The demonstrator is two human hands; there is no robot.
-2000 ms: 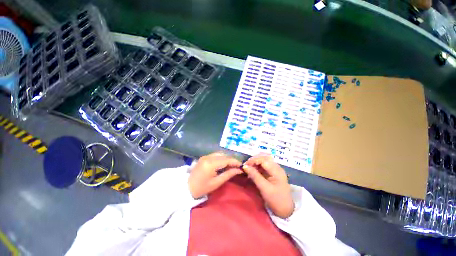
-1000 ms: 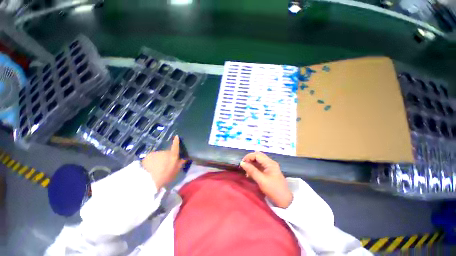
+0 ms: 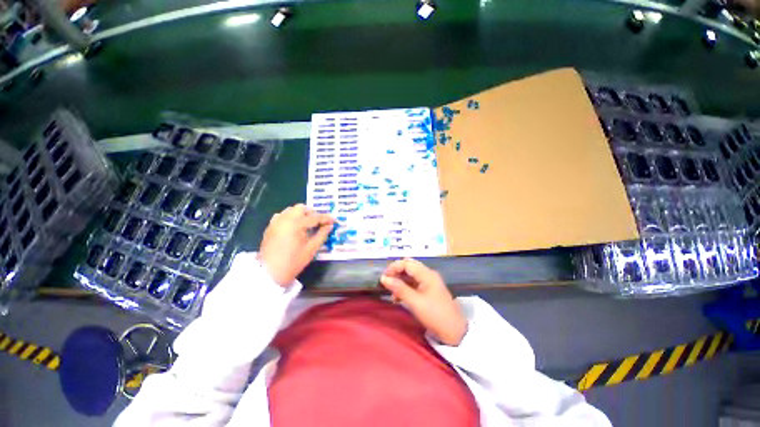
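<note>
The white adhesive sheet [image 3: 375, 196] lies flat before me, with columns of short dark bars. Blue pieces [image 3: 342, 236] are scattered over it and gather at its upper right. My left hand [image 3: 292, 243] is at the sheet's lower left edge, thumb and fingertips bent towards each other over the blue pieces. Whether it pinches a piece is too small to tell. My right hand [image 3: 425, 298] is just below the sheet, fingers curled and thumb near the index fingertip. I cannot make out anything between them. No watch housing shows clearly in either hand.
Tan cardboard [image 3: 533, 171] adjoins the sheet's right side, with some blue pieces on it. A blister tray with dark housings [image 3: 175, 208] lies left; stacked trays [image 3: 50, 188] stand farther left. More trays [image 3: 667, 200] are at right. A blue stool [image 3: 92, 369] is below left.
My left hand parted from my right, moved left towards the blister tray's near edge, then up onto the sheet's lower left. My right hand stayed near my body. The view has turned left.
</note>
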